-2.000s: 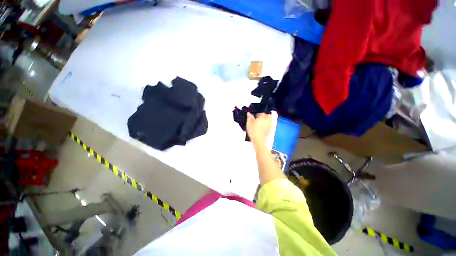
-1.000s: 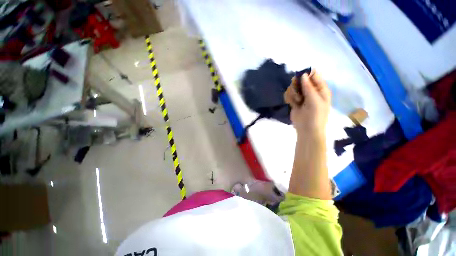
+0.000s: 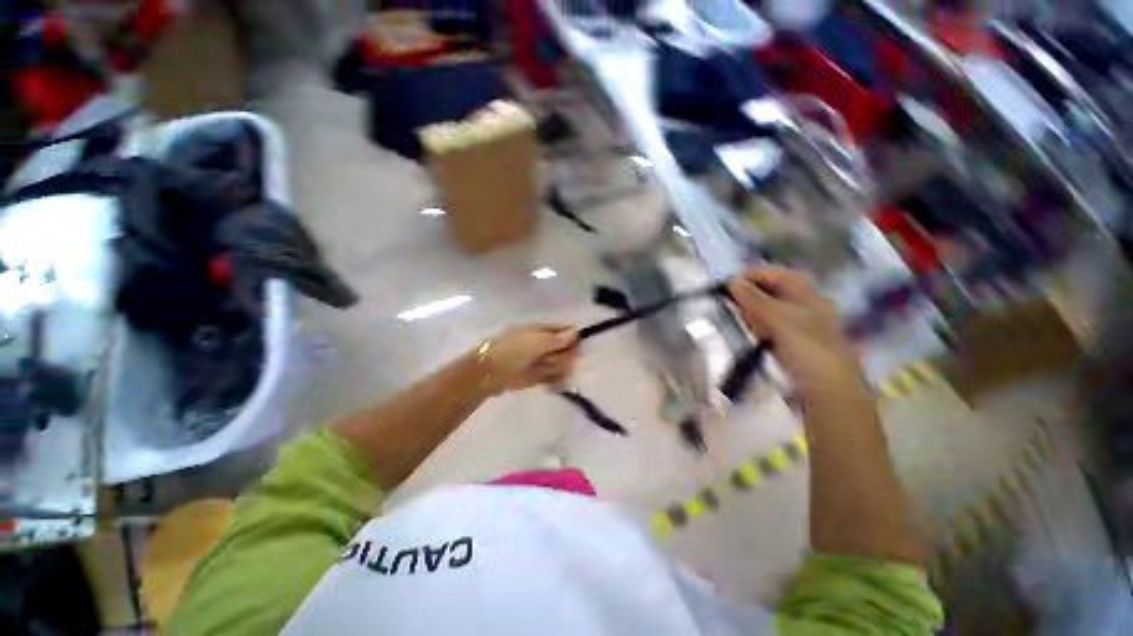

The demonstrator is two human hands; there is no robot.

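Observation:
A thin dark fabric strip (image 3: 649, 309) is stretched between my two hands, above the floor. My left hand (image 3: 537, 357) is shut on its left end, and a loose dark tail hangs below that hand. My right hand (image 3: 785, 321) is shut on its right end, with a dark piece (image 3: 743, 370) hanging beneath. The picture is blurred, so I cannot tell whether the hanging parts belong to the same strip.
A white tub (image 3: 272, 373) of dark cloth (image 3: 186, 286) stands at the left beside a white table. A brown box (image 3: 485, 180) stands on the floor ahead. Cluttered tables lie at upper right. Yellow-black floor tape (image 3: 733, 482) runs at lower right.
The view has turned away from the white table with the dark pile. My left hand has come into view, and the strip is now held taut between both hands.

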